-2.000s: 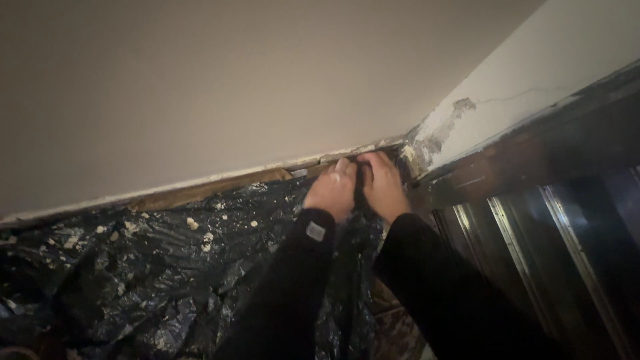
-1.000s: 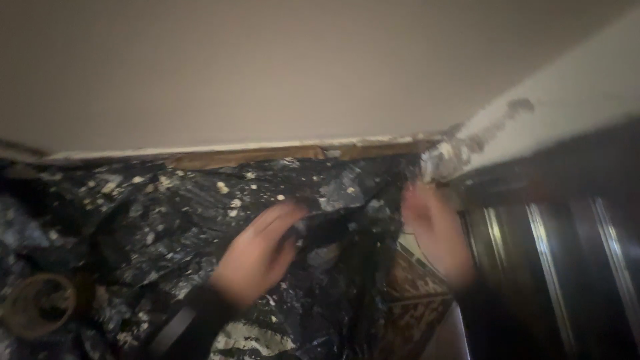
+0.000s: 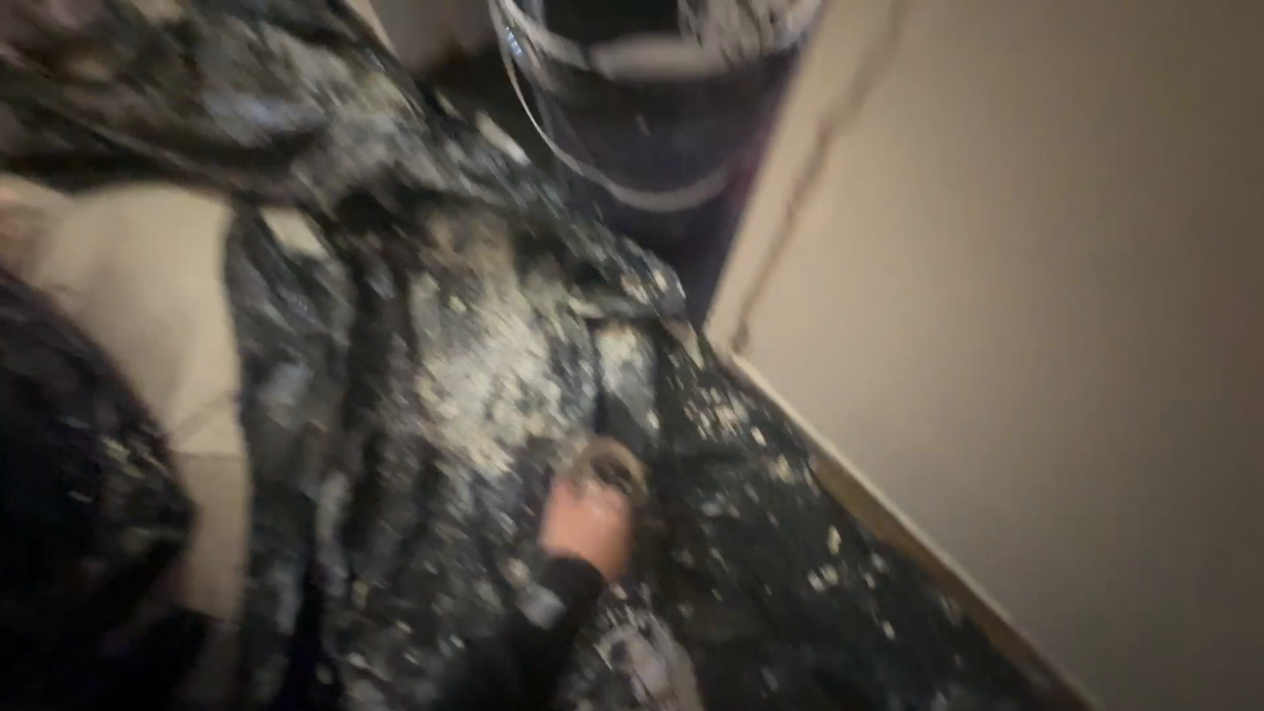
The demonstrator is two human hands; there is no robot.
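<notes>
My left hand (image 3: 588,523), blurred by motion, is at a tape roll (image 3: 624,456) and its fingers appear closed on the roll's near side. Beneath them lies crumpled black plastic sheeting (image 3: 770,553), strewn with pale crumbs and dust. The dark sleeve on this arm has a small light patch at the cuff. My right hand is out of view.
A dark bucket (image 3: 652,128) with a wire handle stands at the top, beside the pale wall (image 3: 1037,326). A wooden strip (image 3: 889,523) runs along the wall's foot. Bare light flooring (image 3: 148,286) shows at the left.
The view has swung far from the wall corner to the bucket. My left hand has gone to the tape roll, which lay apart at lower left a second ago. My right hand has left the view.
</notes>
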